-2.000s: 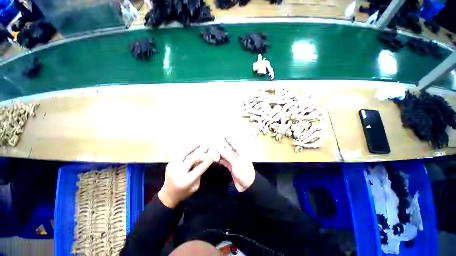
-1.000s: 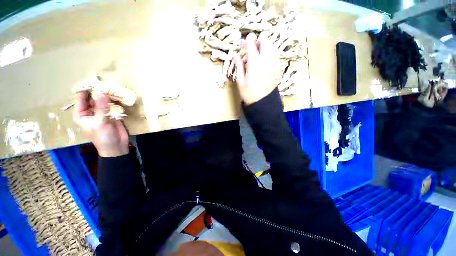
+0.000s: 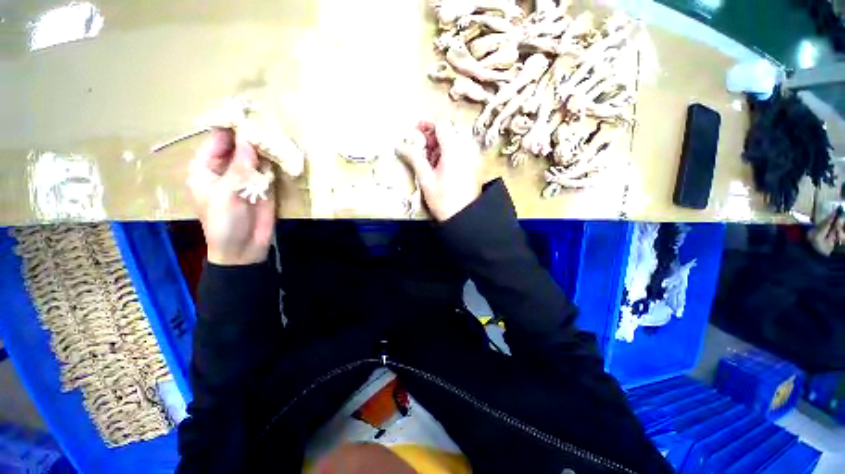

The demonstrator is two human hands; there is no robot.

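My left hand (image 3: 232, 190) is at the bench's front edge, left of centre, closed around tan toy arms (image 3: 271, 143); a small moulded hand with spread fingers sticks out below its fingers. My right hand (image 3: 443, 167) is at the bench edge, just left of the heap, its thumb and fingertips close together; glare washes it out, and whether it holds a piece cannot be told. A loose heap of tan toy arms (image 3: 542, 79) lies on the bench. A thin stick (image 3: 185, 138) lies beside my left fingers.
A black phone (image 3: 698, 155) and a heap of black parts (image 3: 786, 148) lie at right on the bench (image 3: 371, 199). A blue tote (image 3: 153, 268) at left holds rows of tan parts. Another blue tote (image 3: 639, 356) holds white film. Another person's hand (image 3: 827, 231) shows at far right.
Since one second ago, my right hand has left the heap and moved left of it. My left hand still holds tan pieces. The view has shifted, with the phone and heap now further right.
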